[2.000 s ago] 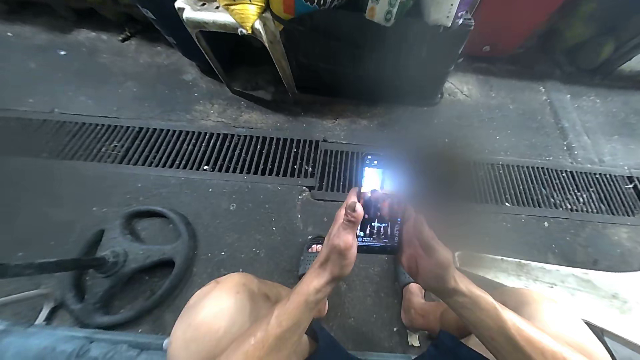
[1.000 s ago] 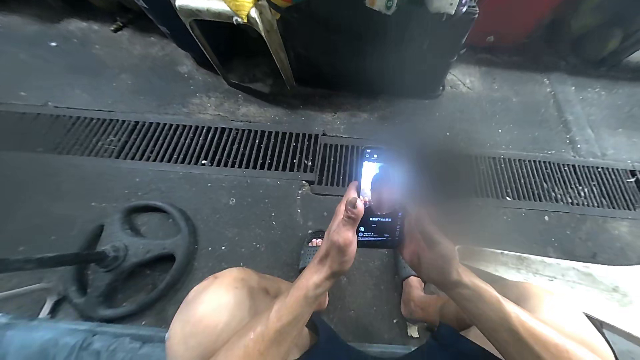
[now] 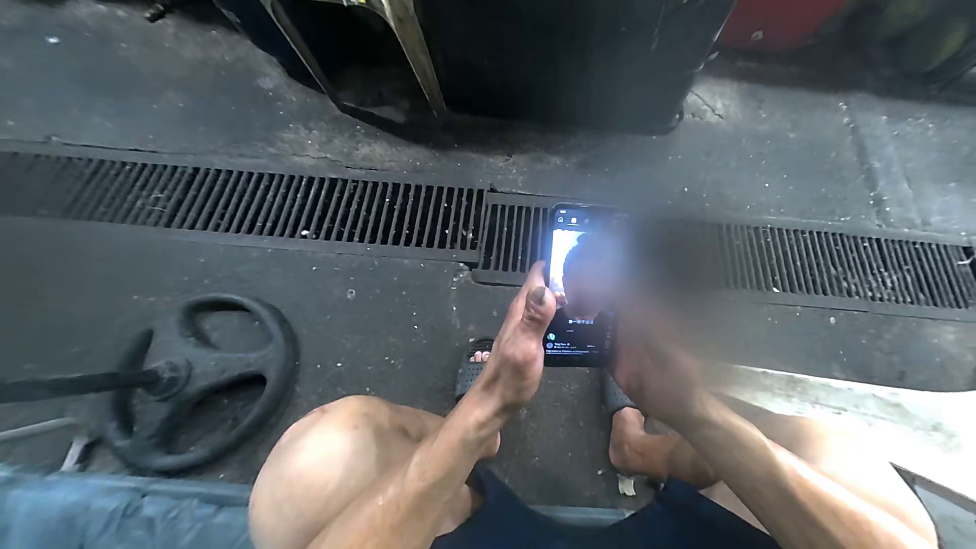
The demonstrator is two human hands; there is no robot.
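Observation:
A black smartphone [image 3: 576,335] with a lit screen is upright between my two hands, above the floor and over my lap's far side. My left hand [image 3: 526,335] grips its left edge, the thumb along the side of the screen. At the phone's right edge is my right hand [image 3: 652,351], whose fingers are lost in a dark blur, so its hold shows only in part. The screen carries a bright picture above and small writing below.
A metal floor grate [image 3: 305,210] crosses the floor beyond the phone. A black steering wheel [image 3: 202,381] on a shaft stands at the left. A large dark bin [image 3: 564,61] and a stool frame [image 3: 415,57] are at the top. My sandalled feet [image 3: 625,435] are below.
The picture on the phone's screen has changed. Both hands have stayed at the phone. The view has tilted slightly downward.

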